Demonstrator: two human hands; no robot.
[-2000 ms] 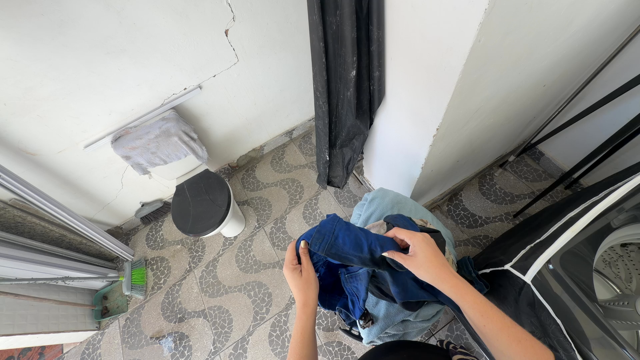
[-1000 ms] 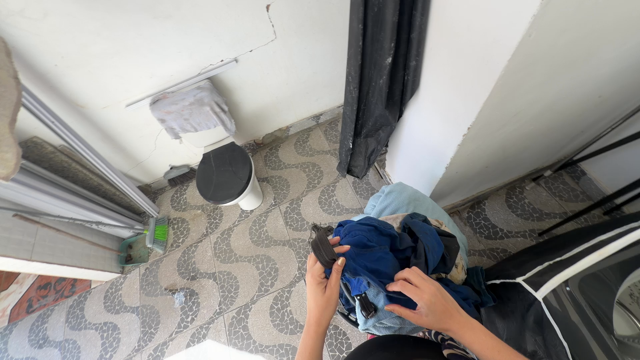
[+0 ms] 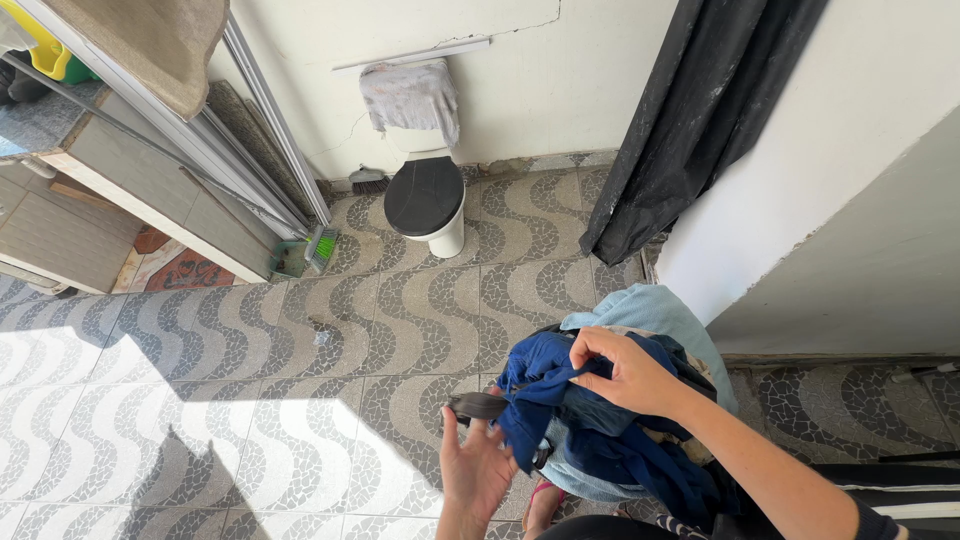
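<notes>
A blue cloth garment (image 3: 536,375) lies across the top of a pile of laundry at the lower right. My right hand (image 3: 626,371) pinches its fabric between thumb and fingers. A dark grey band (image 3: 480,406), perhaps its waistband, sticks out to the left over my left hand (image 3: 476,454), whose palm faces up with the fingers spread; whether it grips the band is hard to tell. Around and beneath the garment are darker blue clothes (image 3: 630,450) and a light blue towel-like cloth (image 3: 660,307). What holds the pile is hidden.
A toilet with a black lid (image 3: 424,195) stands by the far wall, a grey cloth (image 3: 412,97) over its tank. Left of it are a green-bristled broom (image 3: 321,249) and a dustpan (image 3: 289,259). A black plastic curtain (image 3: 675,120) hangs near the white wall. A sandaled foot (image 3: 544,504) is below the pile.
The view has swung left. My right hand has risen from lying on the clothes to pinching the blue fabric. My left hand, earlier around the dark band, is now spread palm up beneath it.
</notes>
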